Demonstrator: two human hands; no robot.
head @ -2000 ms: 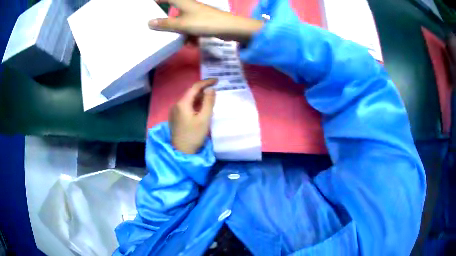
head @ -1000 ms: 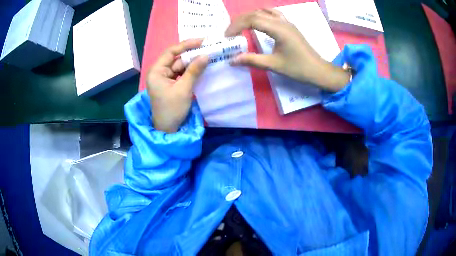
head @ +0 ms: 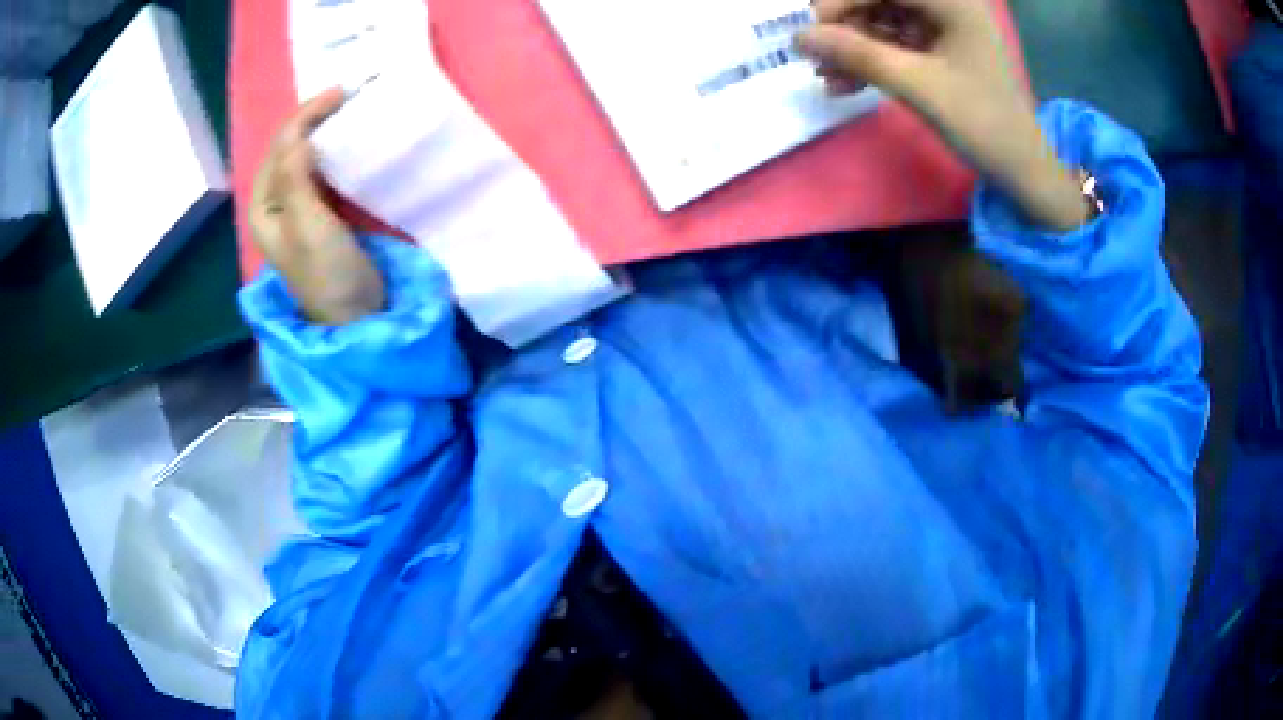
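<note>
The white label strip (head: 457, 197) runs down the red-pink mat, printed at the far end, blank at the near end, which hangs over the mat's edge. My left hand (head: 310, 218) is at the strip's left edge, fingertips touching it near the print; whether it grips is unclear. A flat white box (head: 661, 106) lies tilted right of the strip, with black barcode print near its right part. My right hand (head: 943, 85) is over the box's right end, fingers bent and fingertips beside the print; whether they hold a label is unclear.
The red-pink mat (head: 619, 211) lies on a dark green table. A white box (head: 141, 162) stands at the left, with stacked boxes (head: 21, 148) at the far left edge. A whitish liner (head: 204, 549) fills an open container at lower left.
The view has shifted, and strip and boxes sit further left. My hands, together at the folded strip a second ago, are apart. My right hand has moved right, over the white box.
</note>
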